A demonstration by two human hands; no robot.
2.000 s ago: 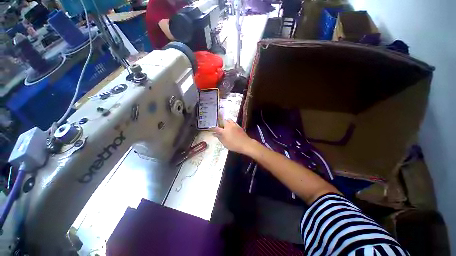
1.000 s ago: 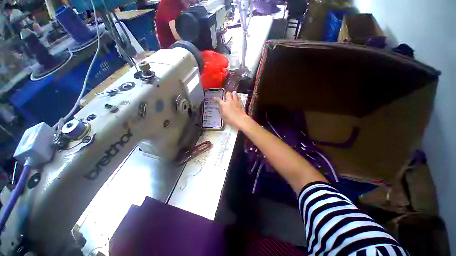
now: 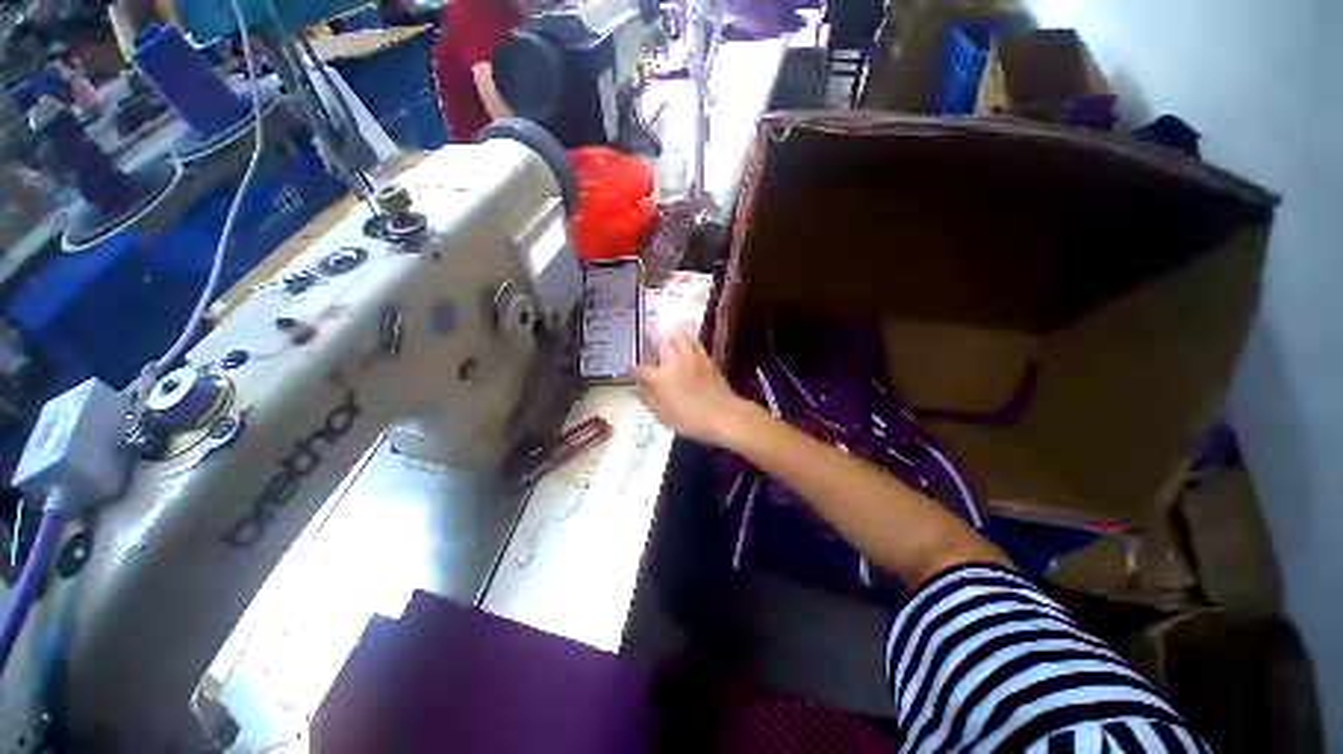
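Observation:
A smartphone (image 3: 611, 320) with a lit screen lies on the white machine table, right of the sewing machine head. My right hand (image 3: 685, 386) is at the phone's lower right edge, fingers bent towards it; it holds nothing that I can see. Red-brown handled snips (image 3: 566, 449) lie on the table just below the phone. A purple cloth panel (image 3: 479, 681) lies at the bottom, in front of the machine. My left hand is not in view.
The cream-white sewing machine (image 3: 339, 398) fills the left. A large open cardboard box (image 3: 1149, 354) with purple, white-lined pieces (image 3: 869, 427) stands at right. A red plastic bag (image 3: 611, 203) lies behind the phone. A person in red (image 3: 469, 67) is at the back.
My right hand was over the phone's upper right part one second ago; it has moved back down to the lower right edge. The camera view has shifted slightly.

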